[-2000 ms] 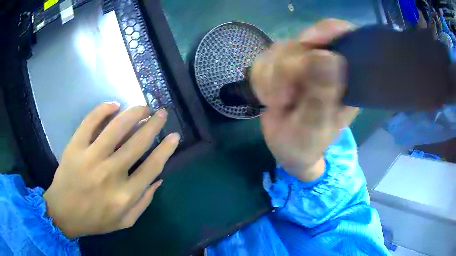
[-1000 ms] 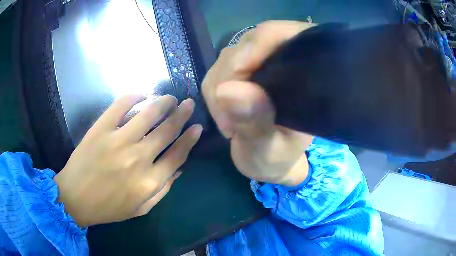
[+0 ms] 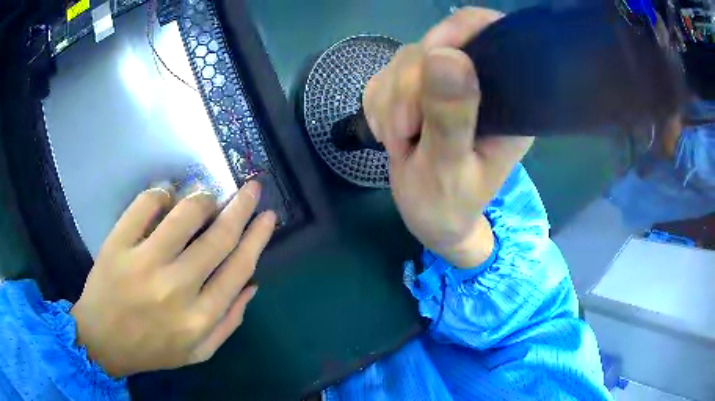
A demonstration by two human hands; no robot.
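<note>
My right hand [image 3: 439, 133] is closed around a thick black electric screwdriver [image 3: 572, 74], large and blurred. Its dark nose [image 3: 350, 133] is over the round grey screw dish [image 3: 329, 86]; contact cannot be told. My left hand [image 3: 168, 282] lies palm down with fingers spread, fingertips on the lower end of the silver plate [image 3: 102, 117] and the housing. The honeycomb strip [image 3: 215, 74] runs along the plate's right side, with a thin dark wire [image 3: 161, 59] near it. The black tray [image 3: 290, 188] frames the housing. Any small screw at the tool tip cannot be seen.
The dark green work surface [image 3: 329, 298] lies under the tray and dish. A white box [image 3: 666, 274] stands at lower right. Yellow [image 3: 78, 9] and white [image 3: 102, 22] labels are at the housing's upper end. Cluttered items show at the upper right edge.
One second ago the screwdriver was near the tray and my right hand covered most of the dish; now the hand is farther right and up, the nose over the dish. The view has shifted.
</note>
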